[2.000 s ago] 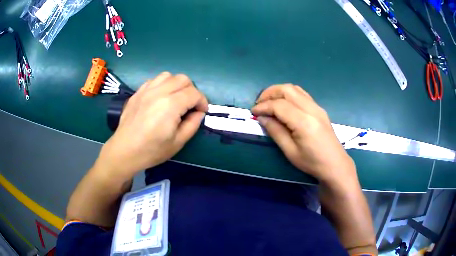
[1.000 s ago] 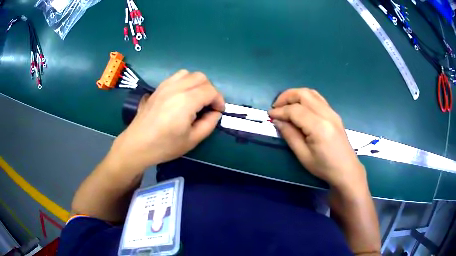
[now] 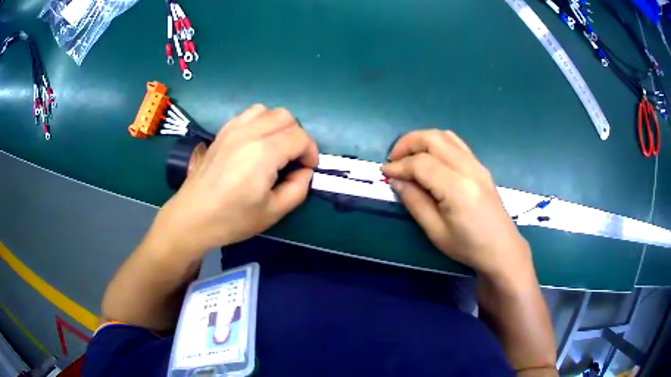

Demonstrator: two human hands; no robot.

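An orange terminal block connector (image 3: pixel 150 110) lies on the green mat, with white-marked wires running from it under my left hand. My left hand (image 3: pixel 254 173) pinches the black wires of the harness between thumb and fingers. A black tape roll (image 3: pixel 177 163) sits at the wrist side of my left hand, partly hidden by it. My right hand (image 3: pixel 441 188) pinches a wire end with a small red sleeve at the fingertips. The wires lie over a white measuring strip (image 3: pixel 353 185) along the near edge. A blue-sleeved terminal (image 3: pixel 544 202) lies on the strip right of my right hand.
Red-sleeved terminals (image 3: pixel 184 46) lie at the back left and another bunch (image 3: pixel 44 103) at the far left. A plastic bag (image 3: pixel 82 29) is at the upper left. A steel ruler (image 3: pixel 566 68), blue-tipped wires (image 3: pixel 588 33) and orange-red handled scissors (image 3: pixel 648 127) lie at the right.
The whole view has shifted slightly. Both hands keep nearly the same grips and places over the strip.
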